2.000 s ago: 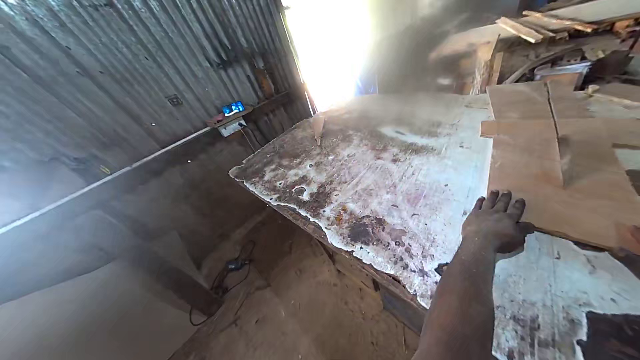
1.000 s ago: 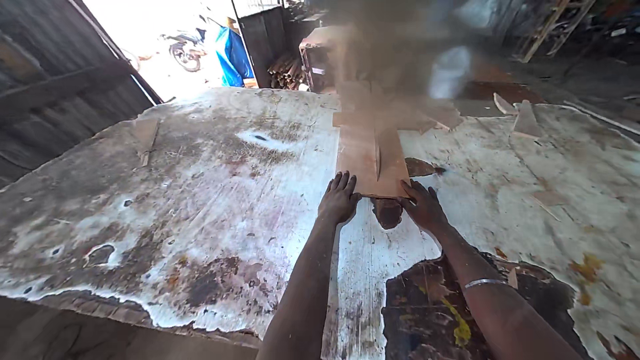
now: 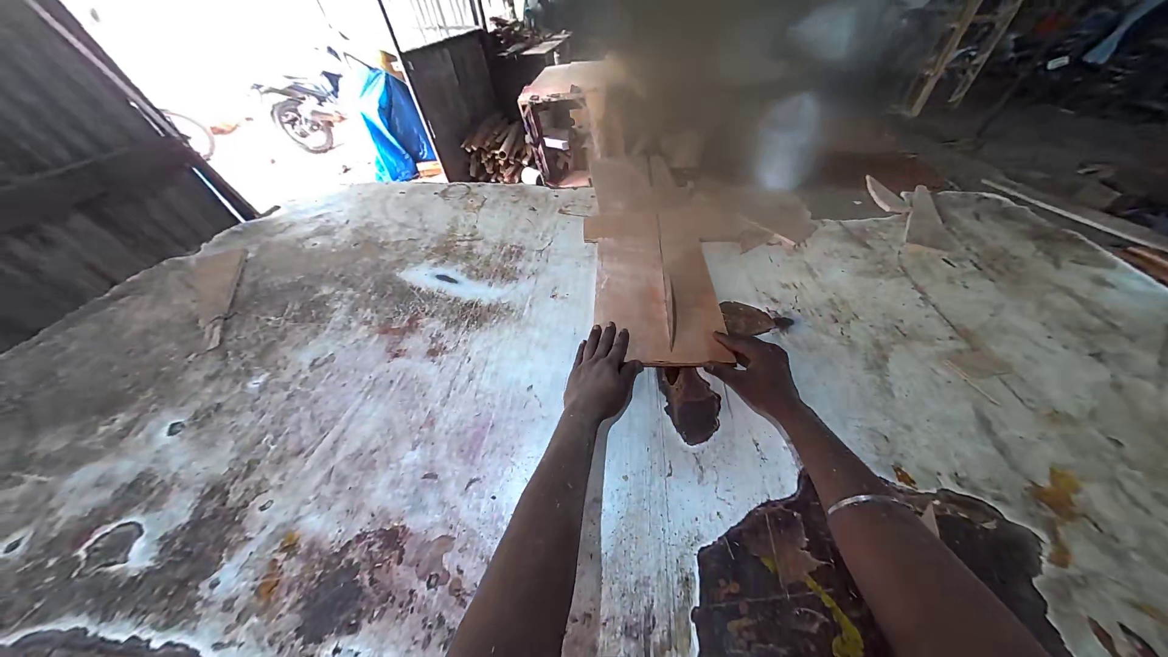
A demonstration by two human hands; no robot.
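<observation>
Flat brown sheets, perhaps thin wood or veneer (image 3: 630,301), lie lengthwise on a worn, stained tabletop (image 3: 511,456). A narrow, pointed strip (image 3: 667,292) rests on top of them, and other sheets cross them farther back. My left hand (image 3: 600,374) lies palm down at the near left corner of the sheets, fingers pointing forward. At the near right corner, my right hand (image 3: 756,372) grips the edge between thumb and fingers, a metal bangle on its wrist. A blur hides part of the far end of the sheets.
Wood offcuts lie at the left (image 3: 219,283) and right (image 3: 926,224) of the tabletop. Beyond it stand a wooden cabinet (image 3: 538,119), a stack of sticks (image 3: 497,151), a blue tarp (image 3: 388,123) and a motorcycle (image 3: 306,119). A corrugated metal wall (image 3: 82,173) rises at left.
The view has swung well to the right. Two seconds ago one hand lay on the table beside the sheets; now both hands are at their near end, much as one second ago.
</observation>
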